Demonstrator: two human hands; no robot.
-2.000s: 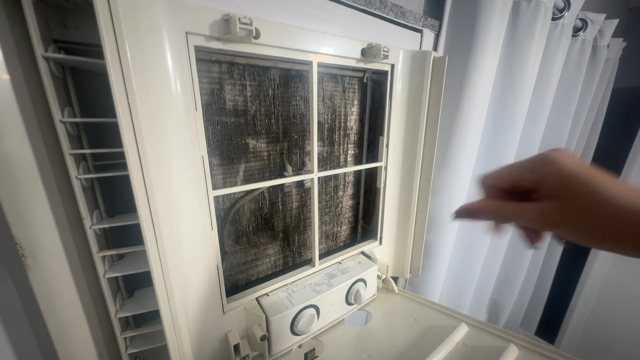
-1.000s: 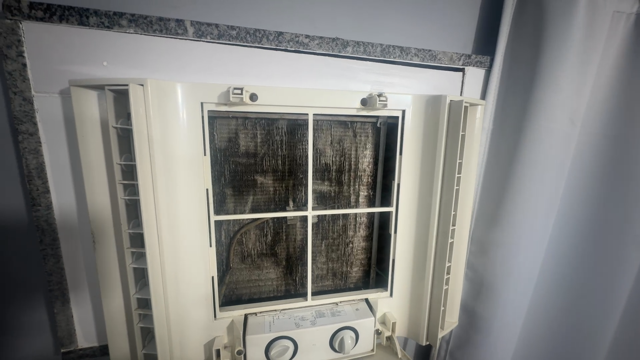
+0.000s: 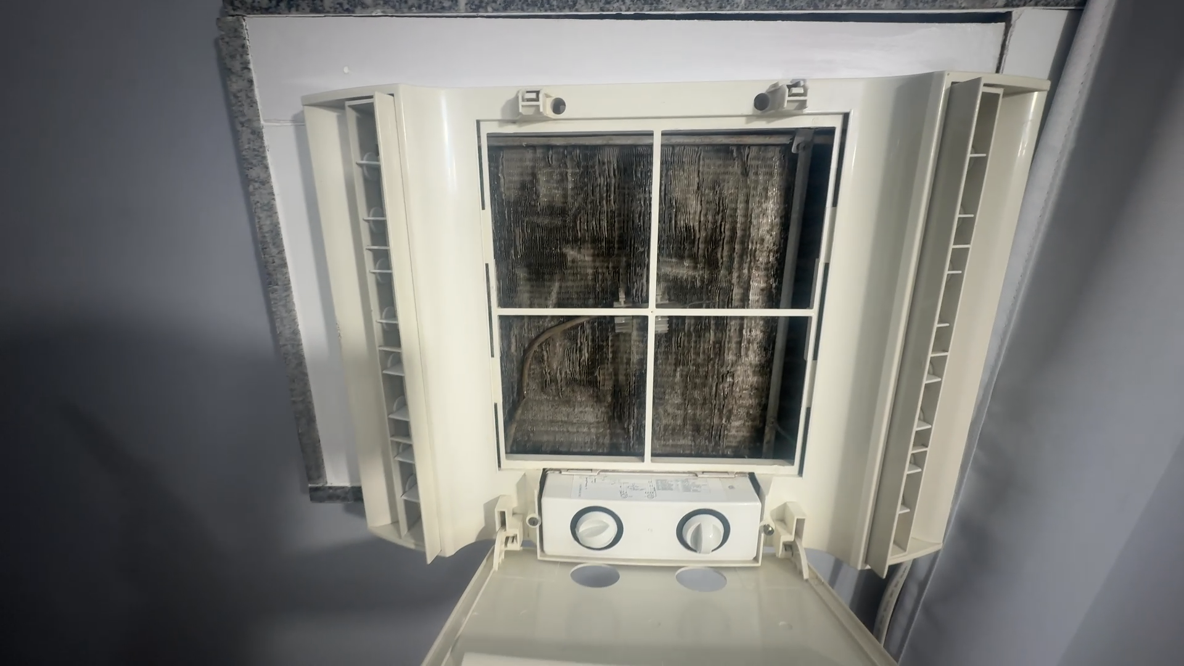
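Neither of my hands shows in the head view now. A window-type air conditioner (image 3: 888, 305) with a cream plastic housing fills the middle. Behind its cross-barred opening lie dark, dirty-looking coil fins (image 3: 573, 222), with a thin curved tube (image 3: 532, 356) in front of them at the lower left. Below the opening, a white control panel (image 3: 647, 546) carries a left knob (image 3: 595, 528) and a right knob (image 3: 704, 532). The front cover (image 3: 666, 620) hangs open from the bottom edge, tilted toward me, with two round holes near its hinges.
Side louvers (image 3: 393, 370) flank the opening, and two clips (image 3: 539, 103) sit above it. A white panel (image 3: 610, 51) and a speckled stone frame (image 3: 277, 277) surround the unit. A light curtain (image 3: 1091, 370) hangs at the right; a cord (image 3: 890, 597) runs down beside it.
A hand that was at the right two seconds ago has gone out of view. The view has swung from an angled side to face the unit and now includes the lowered cover.
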